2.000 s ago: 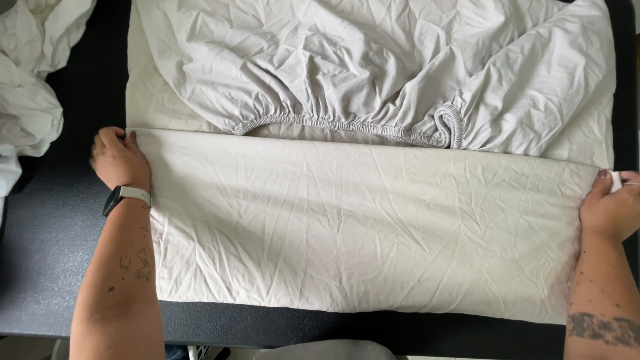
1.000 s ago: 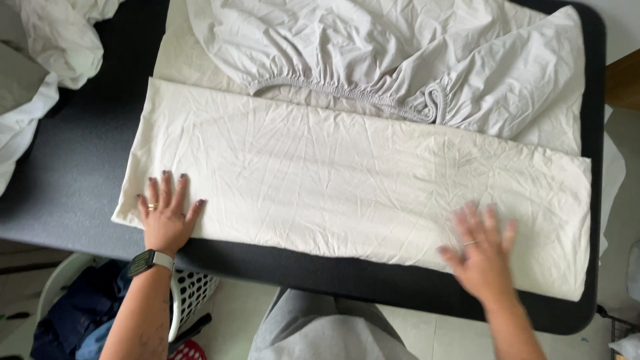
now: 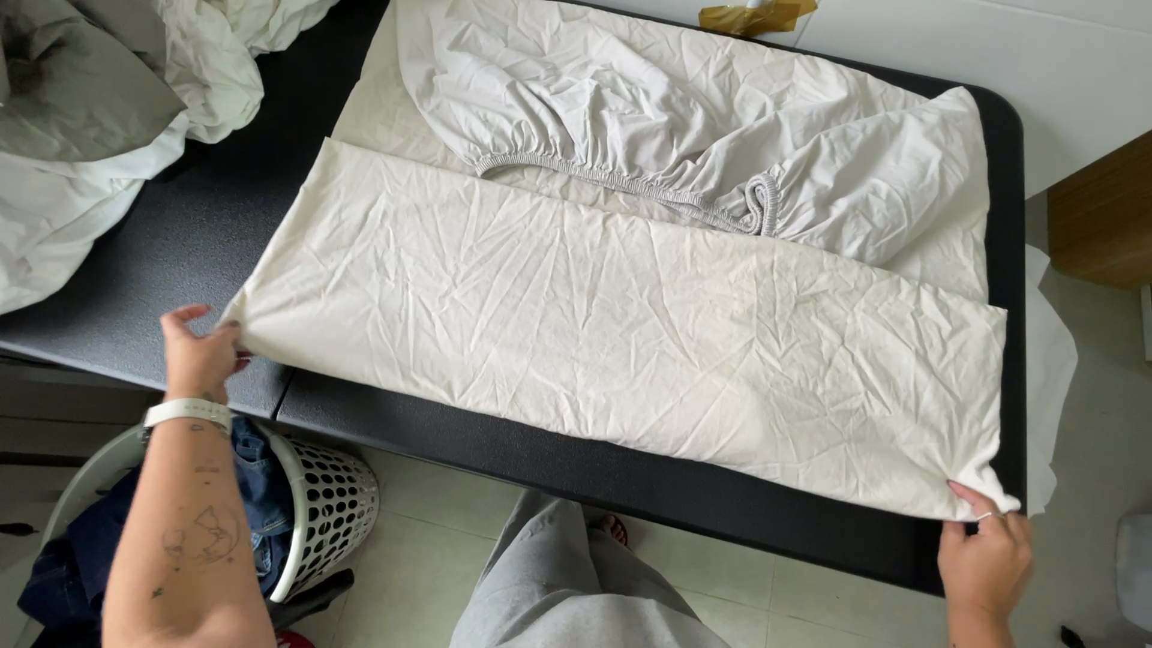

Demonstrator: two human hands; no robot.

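Note:
A cream fitted sheet (image 3: 576, 315) lies on a black table, its near part folded over into a wide flat band with creases. Beyond the fold, the gathered elastic edge (image 3: 621, 180) curves across the bunched, paler fabric. My left hand (image 3: 202, 351), with a watch band at the wrist, pinches the band's near left corner. At the near right corner, my right hand (image 3: 985, 549) grips the cloth between thumb and fingers, bunching it slightly; a ring shows on one finger.
More crumpled white and grey fabric (image 3: 81, 162) lies on the black table (image 3: 189, 261) at the left. Below stands a white perforated laundry basket (image 3: 333, 504) holding dark and denim clothes. Brown tape (image 3: 756, 16) is behind the table, and a wooden piece of furniture (image 3: 1102, 216) stands at the right.
Both hands lay spread on the folded band a second ago; now they hold its near corners. My left hand has moved left and my right hand right.

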